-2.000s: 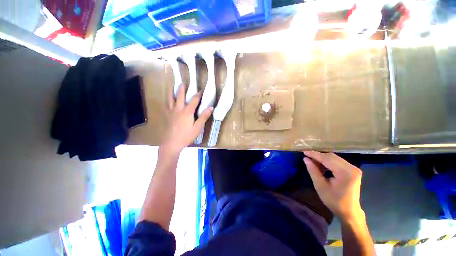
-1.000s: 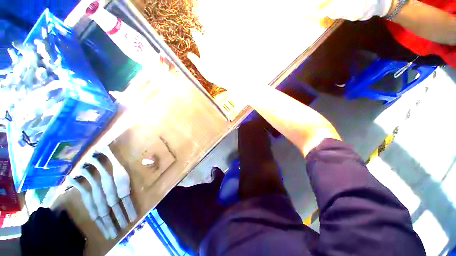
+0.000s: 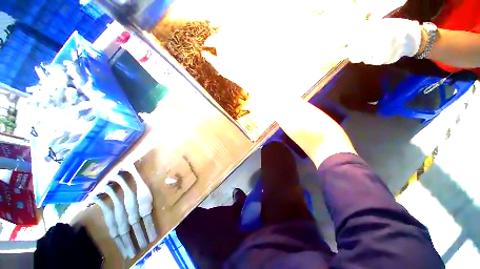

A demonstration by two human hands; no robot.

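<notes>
My right arm reaches up and forward to the heap of brown curly pieces [image 3: 192, 47] at the upper middle. My right hand [image 3: 231, 60] is washed out by glare; finger shapes show against the heap, but its grip is hidden. My left hand is out of the picture. Three grey-white moulded legs [image 3: 129, 211] lie side by side at the table's lower left part. Right of them is the small cardboard pad [image 3: 185, 195] with a white glue dab [image 3: 170, 180] and dark specks around it.
A blue crate [image 3: 97, 157] full of white legs stands left. A white-and-red bottle [image 3: 120, 39] lies beyond it. Black cloth [image 3: 68, 249] is bottom left. Another person's white-gloved hand [image 3: 384, 42] is upper right, above a blue stool [image 3: 429, 100].
The view has swung right from the pad and legs to the brown heap. My left hand has left the legs and the picture. My right hand has moved from above the lap to the heap.
</notes>
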